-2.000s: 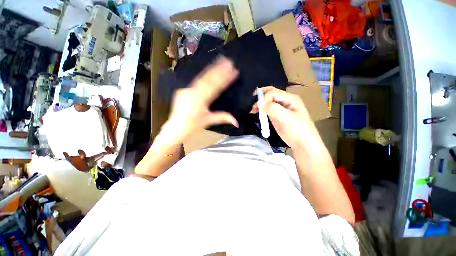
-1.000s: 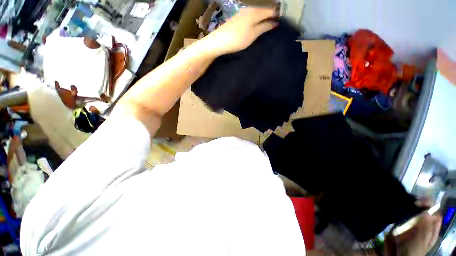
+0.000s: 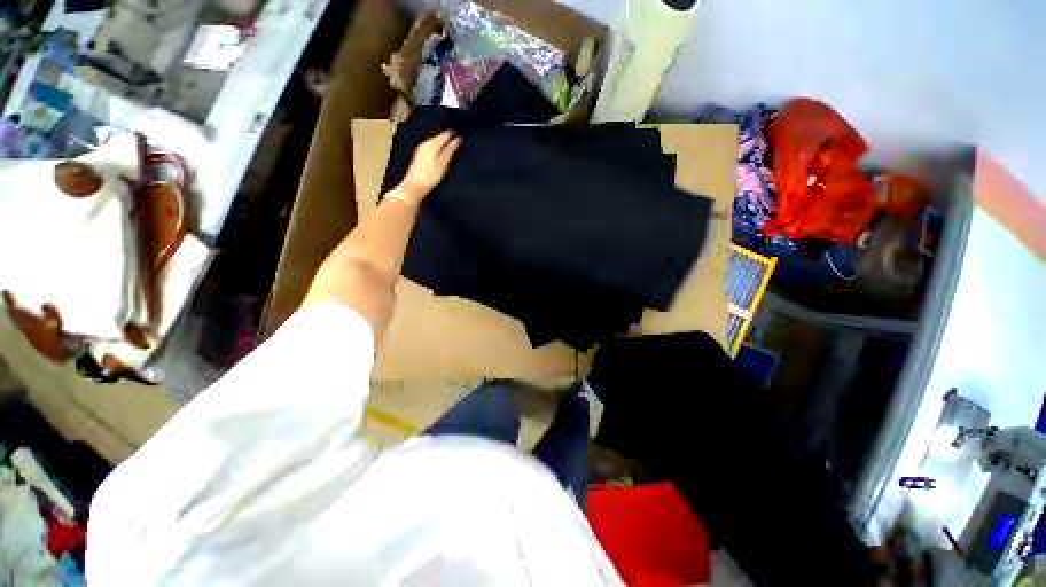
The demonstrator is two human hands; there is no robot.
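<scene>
My left hand (image 3: 429,169) is at the left end of the top black cut piece (image 3: 574,212), its fingers closed on the edge. This piece lies over a fanned stack of black pieces (image 3: 459,258) on the tan cardboard sheet (image 3: 459,338). The top piece's right end is slightly blurred. A string of joined black pieces (image 3: 711,424) trails from in front of my lap to the lower right. My right hand (image 3: 906,566) is only a small, dark, blurred shape at the bottom right; its fingers and any tool cannot be made out.
An open cardboard box (image 3: 310,235) with clear plastic stands behind and left of the stack. A pale roll (image 3: 648,57) stands by the wall. A red plastic bag (image 3: 817,172) is beyond the cardboard. A white bag (image 3: 75,247) lies left. A machine (image 3: 996,516) stands right; a red panel (image 3: 654,533) is low.
My left hand has come back from the far side to the stack's left end, and the top piece now lies flatter. My right hand has moved down towards the picture's edge; the string still trails right.
</scene>
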